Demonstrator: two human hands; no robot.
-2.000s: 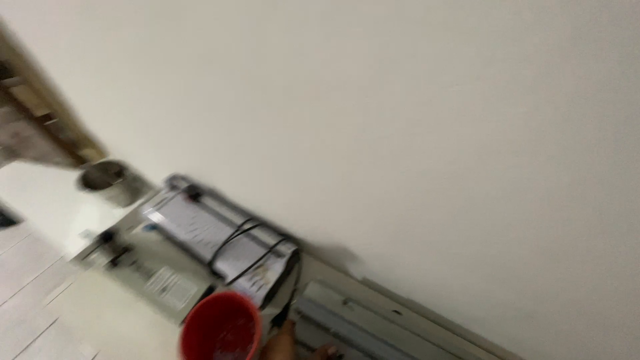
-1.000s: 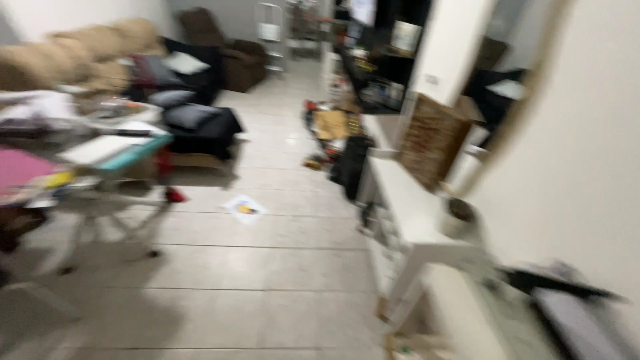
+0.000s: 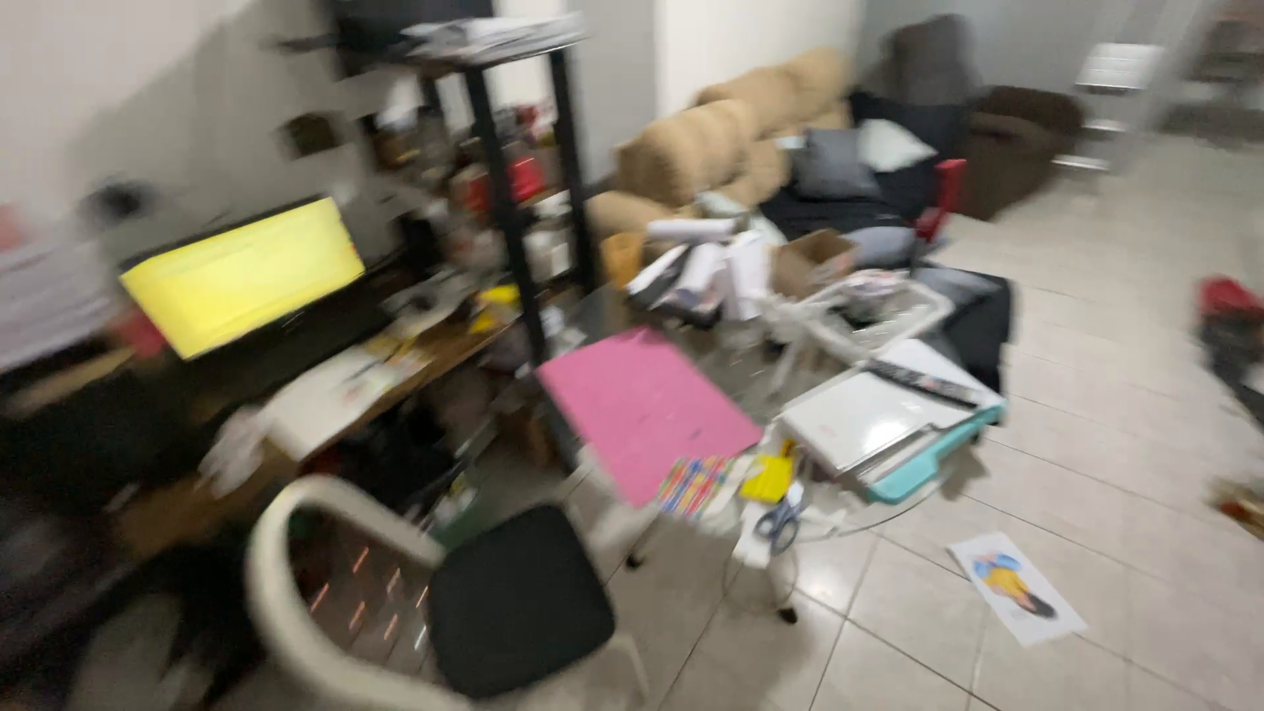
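Neither my left hand nor my right hand shows in the head view. Near the middle, a glass-topped table bears a pink sheet (image 3: 647,410), a row of colored pens or pencils (image 3: 693,486), a yellow object (image 3: 768,478) and scissors (image 3: 780,525) with dark handles. On its right part lies a white and teal paper trimmer or board (image 3: 859,420) with a dark remote control (image 3: 923,383) on top. Behind these are a white plastic basket (image 3: 869,311), a cardboard box (image 3: 812,259) and rolled white papers (image 3: 703,272). The view is blurred.
A white chair with a black seat (image 3: 523,602) stands in front at the left. Behind it is a desk with a lit yellow monitor (image 3: 252,276). A printed picture (image 3: 1017,588) lies on the tiled floor. A beige sofa (image 3: 691,148) and a dark shelf frame (image 3: 509,197) stand farther back.
The view has swung from the wall, past the room, to the desk and table. The red cup and the fingers beside it, seen two seconds ago, are out of view.
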